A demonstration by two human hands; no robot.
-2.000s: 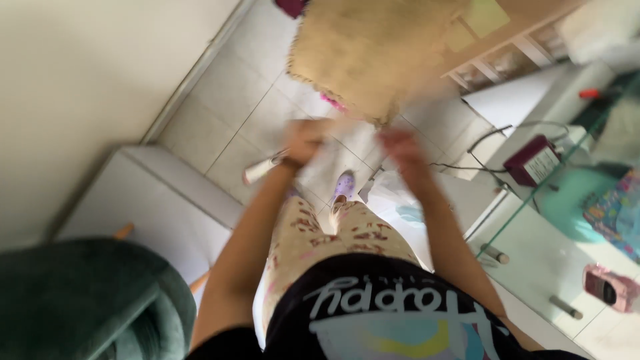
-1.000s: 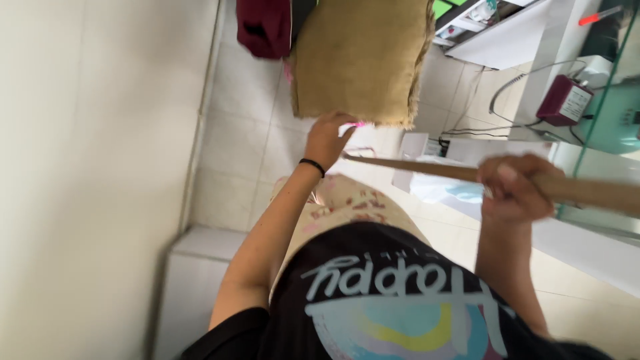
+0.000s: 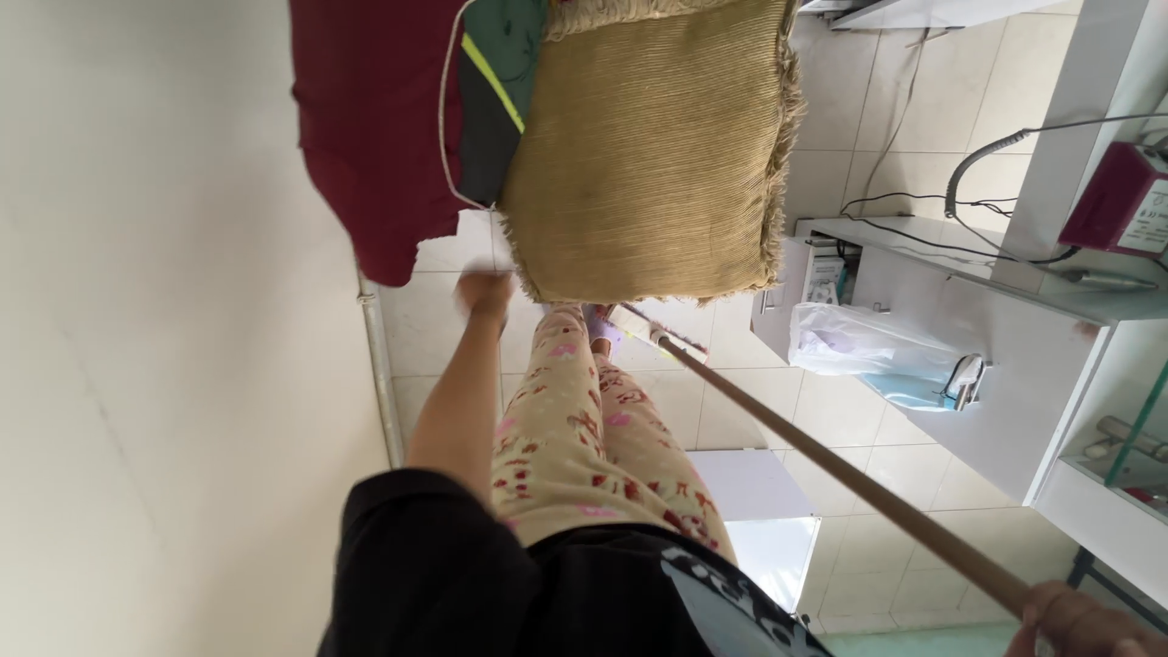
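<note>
At the bottom right my right hand (image 3: pixel 1086 620) is closed around the wooden handle of a floor brush or broom (image 3: pixel 849 470). Its head (image 3: pixel 643 330) lies on the tiles by my feet, with bristles partly visible. My left hand (image 3: pixel 484 290) is blurred and reaches forward just left of the tan fringed cloth's near corner; its fingers cannot be made out. The tan ribbed cloth (image 3: pixel 652 164) covers something in front of my legs. Left of it hangs a dark red cloth (image 3: pixel 383 119), beside a green and grey fabric item (image 3: pixel 497 87) with a yellow stripe.
A wall and a pipe (image 3: pixel 379 383) run along the left. To the right stands a white cabinet (image 3: pixel 949 347) with a plastic bag (image 3: pixel 867 342) on its front. Black cables (image 3: pixel 949 205) and a dark red box (image 3: pixel 1118 201) lie above. A low white box (image 3: pixel 762 511) stands near my legs.
The handle has swung to point down to the right, and my right hand is lower and farther right. My left hand no longer touches the tan cloth's edge. The view has shifted.
</note>
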